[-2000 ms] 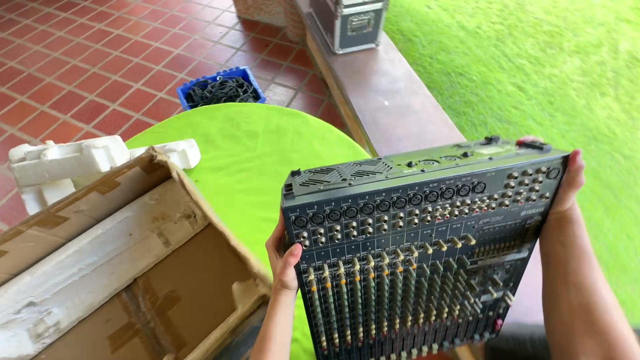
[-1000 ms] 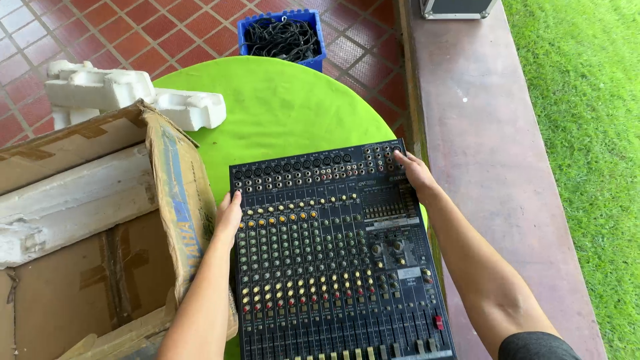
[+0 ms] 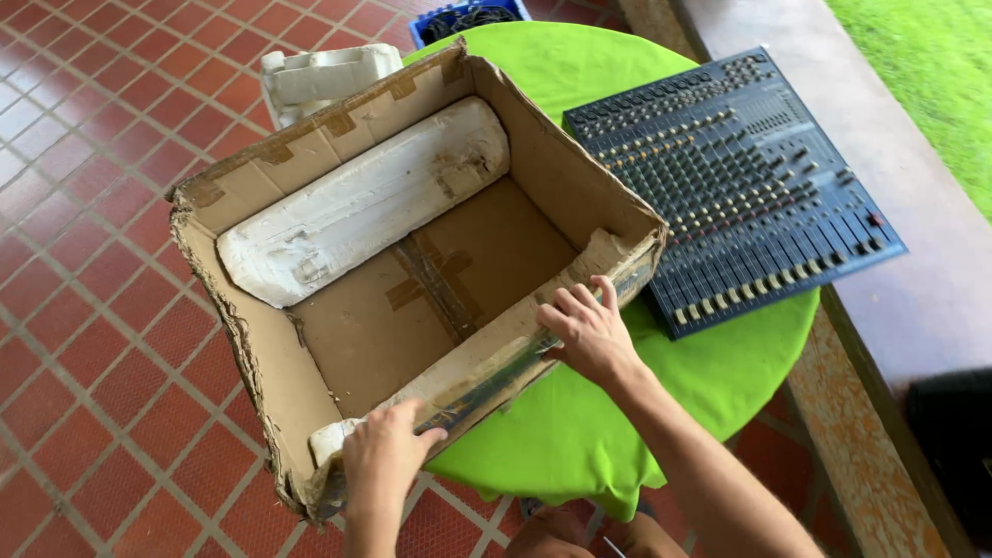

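Observation:
An open, worn cardboard box (image 3: 496, 225) with frayed edges stands tilted across the view, partly over the round table with a green cloth (image 3: 566, 442). Its near wall is gripped by both hands: my left hand (image 3: 387, 446) at the near left corner, my right hand (image 3: 589, 325) farther right along the rim. Inside, a white foam block (image 3: 364, 201) lies along the far wall; another foam piece (image 3: 329, 440) shows at the near left corner, mostly hidden. The audio mixing console (image 3: 736, 178) lies on the right of the table, knobs and faders up, beside the box.
Behind the box is another white foam piece (image 3: 333, 77). A blue crate (image 3: 465, 15) of black cables stands on the red tiled floor (image 3: 101, 310) beyond the table. A low ledge (image 3: 868, 178) runs along the right, with a black object (image 3: 953, 442) at its near end and grass beyond.
Both hands have let go of the mixing console, which now rests on the table, and hold the cardboard box. The box has turned and sits farther right over the green cloth.

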